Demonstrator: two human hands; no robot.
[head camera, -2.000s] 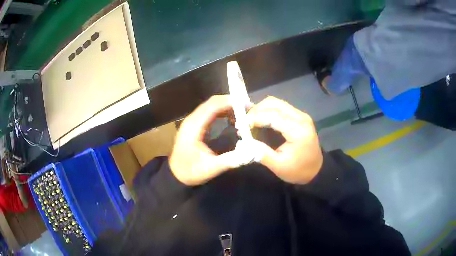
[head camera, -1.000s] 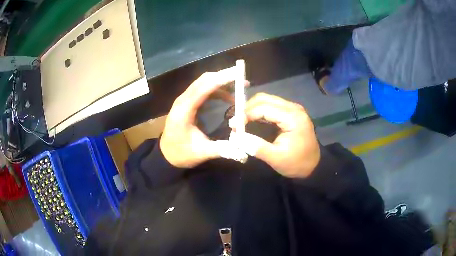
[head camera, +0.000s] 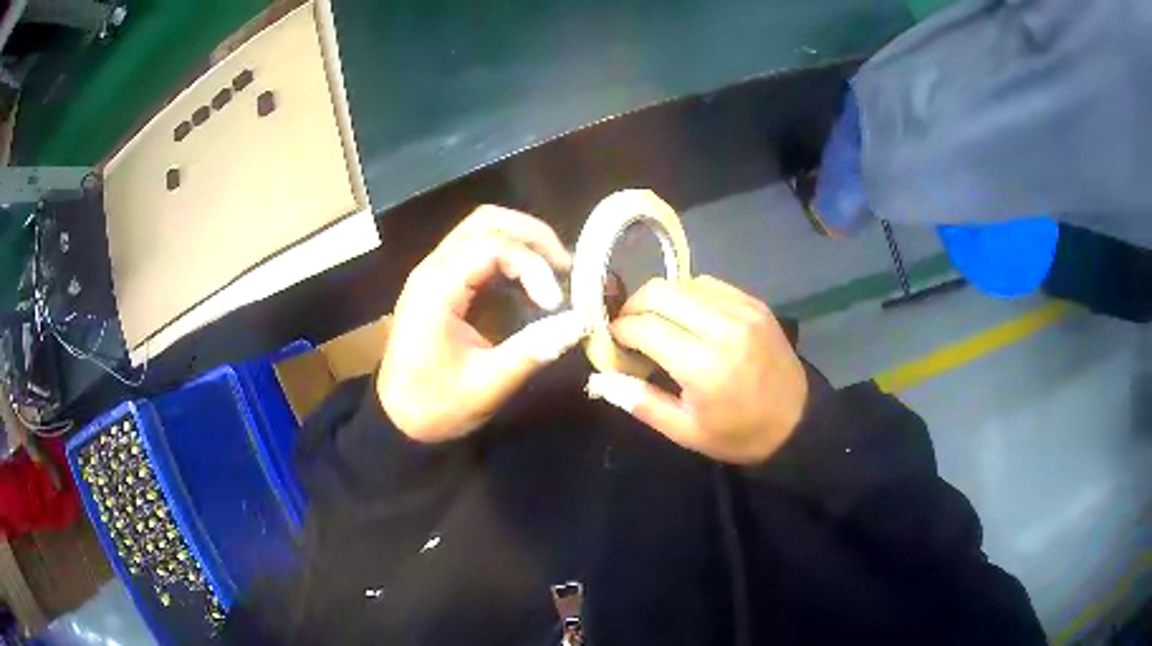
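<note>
A cream-white masking tape roll stands tilted in front of my body, its open centre partly facing the camera. My right hand grips the roll at its lower right, with the thumb below and the fingers at the ring. My left hand is at the roll's left side, thumb and fingers curved towards each other. The left thumb tip, with something pale on it, is at the roll's edge. Glare hides whether the left fingertips pinch the tape.
A tan cardboard sheet with small dark pieces lies on the dark green bench. A blue bin with small metallic-looking parts stands at lower left, beside a cardboard box. A person in grey is at right, by a blue stool.
The roll has turned from edge-on to show its open centre. My left hand has shifted slightly left and its fingers have come off the roll's upper part. My right hand still holds the roll.
</note>
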